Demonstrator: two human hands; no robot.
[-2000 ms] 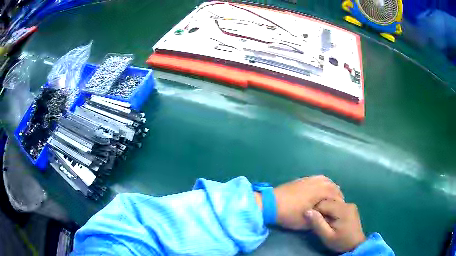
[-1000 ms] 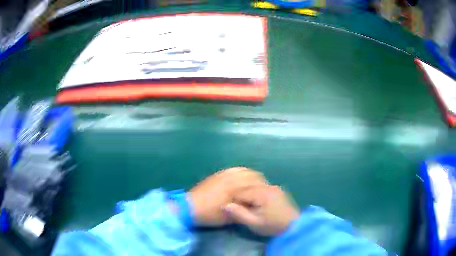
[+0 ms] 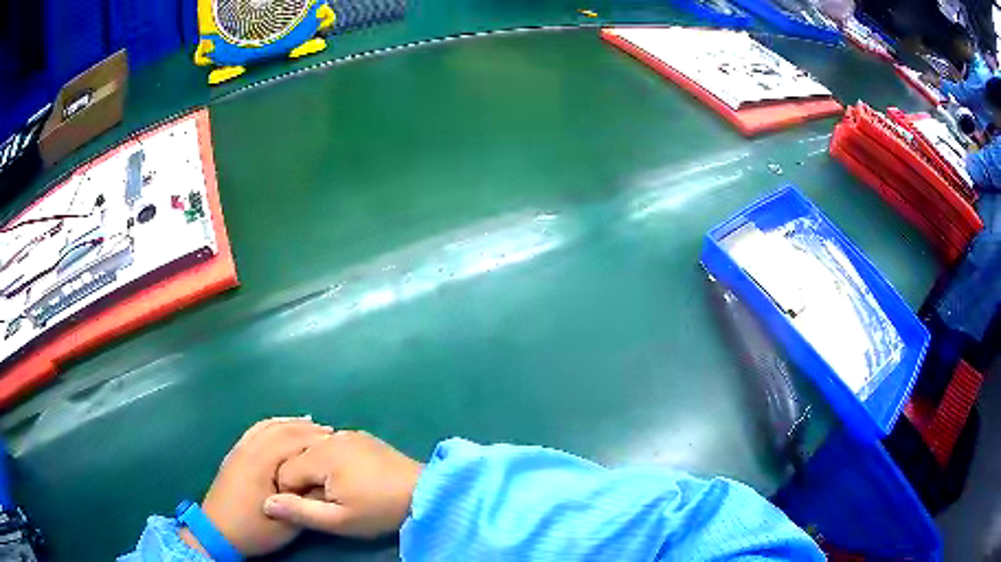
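Note:
My left hand (image 3: 250, 483), with a blue band at its wrist, and my right hand (image 3: 349, 485) are clasped together at the lower left, at the near edge of the green bench. The right hand's fingers are curled, and no object shows in either hand. Some fingers are hidden where the hands overlap. A white panel (image 3: 176, 176) with wires, a grey bracket and a small green board lies on a red-orange slab (image 3: 154, 305) at the left, cut off by the picture's edge. The hands do not touch it.
A blue tray (image 3: 807, 291) with white and clear contents stands at the right. Another white panel (image 3: 713, 64) lies on a slab at the upper right, near stacked red slabs (image 3: 902, 181). A fan (image 3: 261, 27) and a cardboard box (image 3: 88, 104) are at the upper left. People in blue sleeves (image 3: 986, 165) are at the far right.
The view has swung right, so the first panel is now at the left edge and the metal brackets and screw bins have mostly left the picture. The blue tray has come into view. The hands stay clasped.

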